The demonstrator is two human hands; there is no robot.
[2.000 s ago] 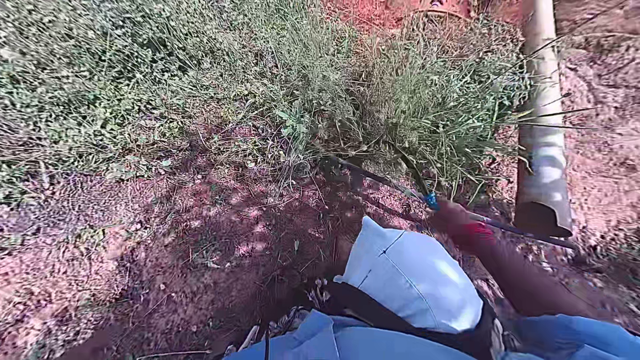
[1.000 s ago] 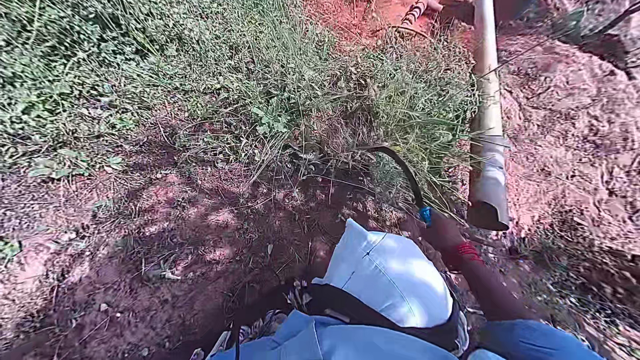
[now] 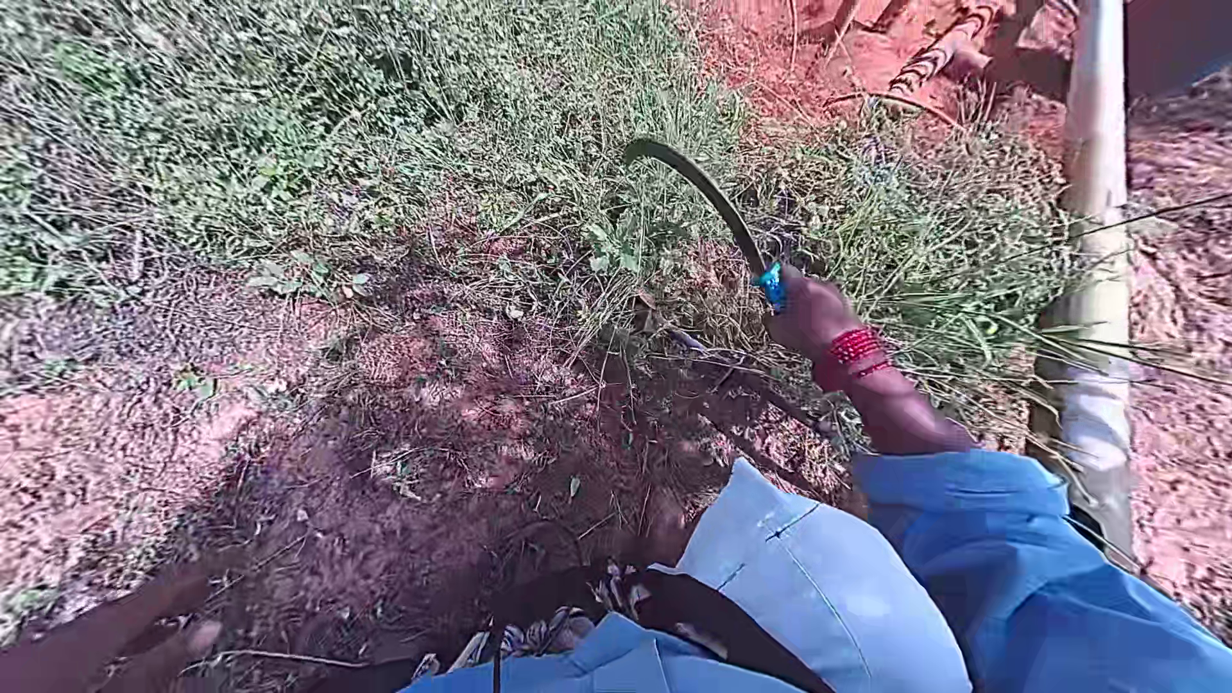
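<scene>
My right hand (image 3: 813,313), with red bead bracelets at the wrist, is closed around the handle of a sickle (image 3: 717,197). Bright blue wrapping (image 3: 772,286) shows where the handle meets the curved blade. The blade points up and left over low grass and weeds (image 3: 616,231). Below the hand, a white cloth bag (image 3: 828,587) with dark stitching rests against my blue clothing. A blurred brown shape (image 3: 125,626) at the lower left may be my left hand or forearm; its fingers cannot be made out.
A pale pipe (image 3: 1097,241) lies along the right side, beside grass tufts. Dense weeds (image 3: 241,125) cover the upper left. Reddish soil (image 3: 433,443) with dry stems stretches below them. A striped thing (image 3: 938,63), not clearly identifiable, is at the top right.
The sickle blade has come up from low among the grass and now stands out above it. My right hand has moved up, away from the white bag.
</scene>
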